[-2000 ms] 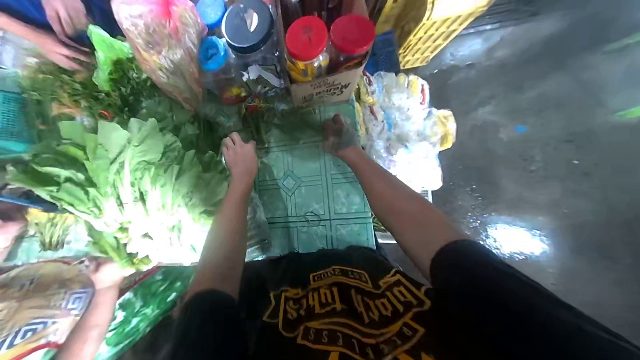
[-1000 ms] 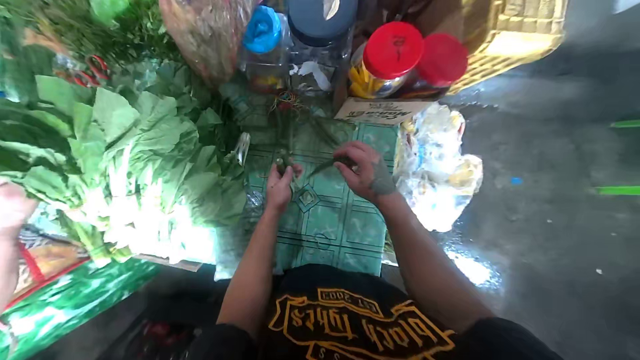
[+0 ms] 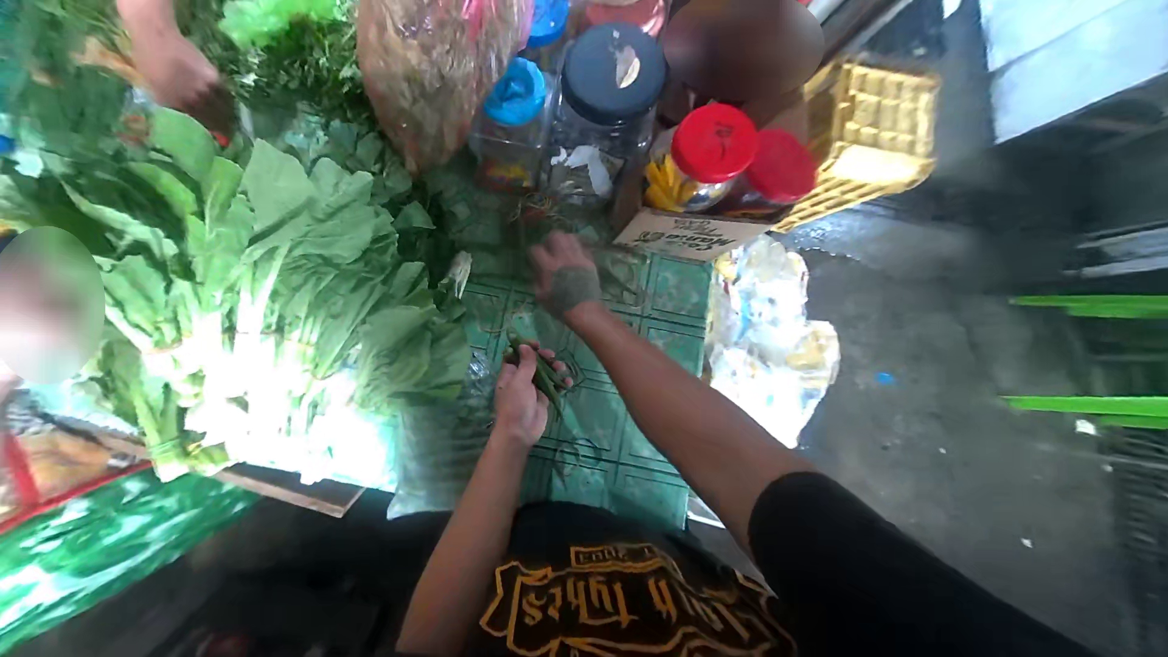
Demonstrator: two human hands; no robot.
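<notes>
My left hand (image 3: pixel 526 388) holds a small bunch of slender green vegetable pods or stems (image 3: pixel 547 376) above the green patterned table cover (image 3: pixel 630 415). Farther up the table, my right hand (image 3: pixel 564 274), blurred and wearing a grey band or glove part around the wrist, reaches to a small pile with rubber bands (image 3: pixel 534 214) near the jars; whether its fingers grip anything is hidden. To the left of both hands lies a large heap of leafy greens (image 3: pixel 265 274) with pale stems.
Behind are a plastic bag of produce (image 3: pixel 433 73), a blue-lidded jar (image 3: pixel 514 123), a dark-lidded jar (image 3: pixel 613 78) and a cardboard box (image 3: pixel 684 233) with red-lidded jars (image 3: pixel 714 143). Stuffed clear plastic (image 3: pixel 766 338) hangs at the right edge. Another person's hand (image 3: pixel 182 78) is at upper left.
One second ago both my hands were close together over the cover; my right hand has moved away up the table toward the pile by the jars. The bunch stays in my left hand.
</notes>
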